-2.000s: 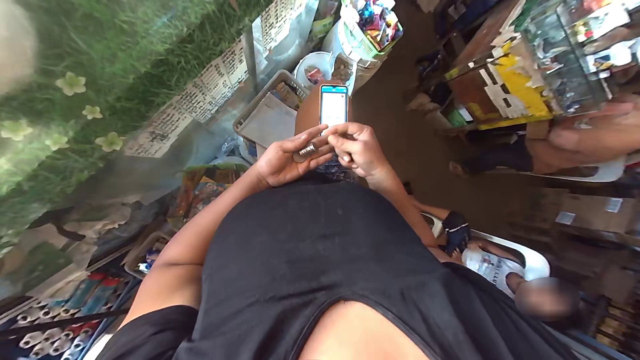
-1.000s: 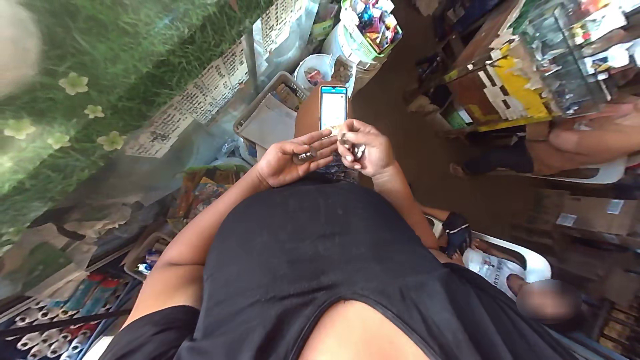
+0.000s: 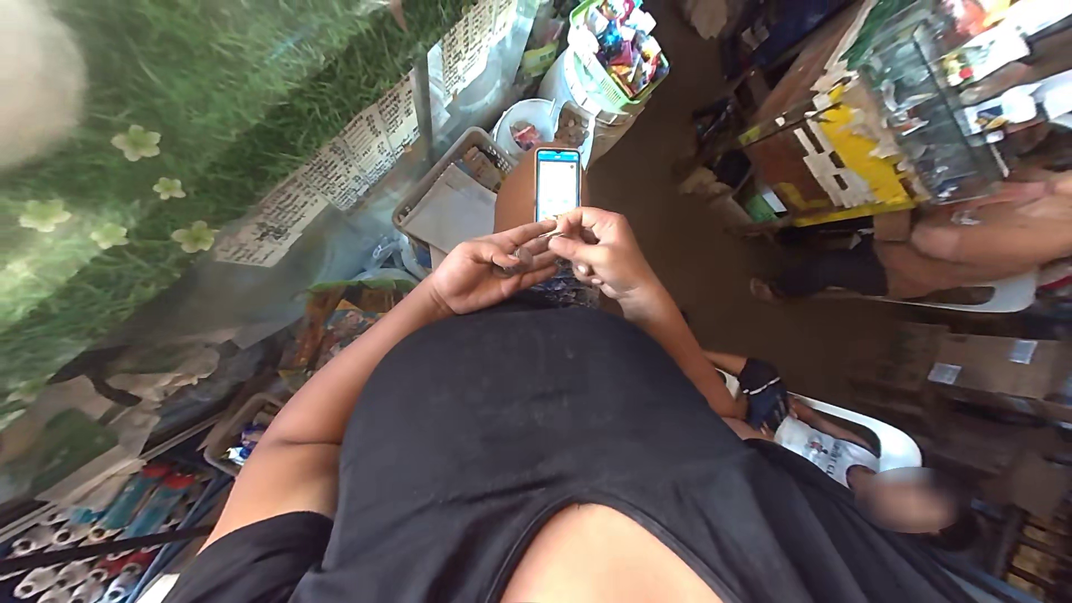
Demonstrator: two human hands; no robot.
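Observation:
My left hand (image 3: 494, 270) is turned palm up, fingers slightly curled, with small round metal pieces that look like coins (image 3: 521, 256) lying on it. Over its fingertips, my right hand (image 3: 605, 249) pinches a small, thin object (image 3: 551, 234) between thumb and fingers; what it is cannot be made out. A smartphone (image 3: 558, 180) with a lit screen rests on my bare leg, just beyond both hands. The right hand's lower fingers are curled, and whether they hold more is hidden.
Ahead stand a grey plastic basket (image 3: 410, 201), white tubs (image 3: 512, 113) and a green basket (image 3: 621, 99) of packets. A display case (image 3: 930, 126) is at the right. One person sits in a white chair (image 3: 900, 444) at lower right; another person's leg (image 3: 921, 268) shows above.
My right hand, a little apart from the left a second ago, has come back to the left fingertips. The coins stay in my left palm, and the phone has not moved.

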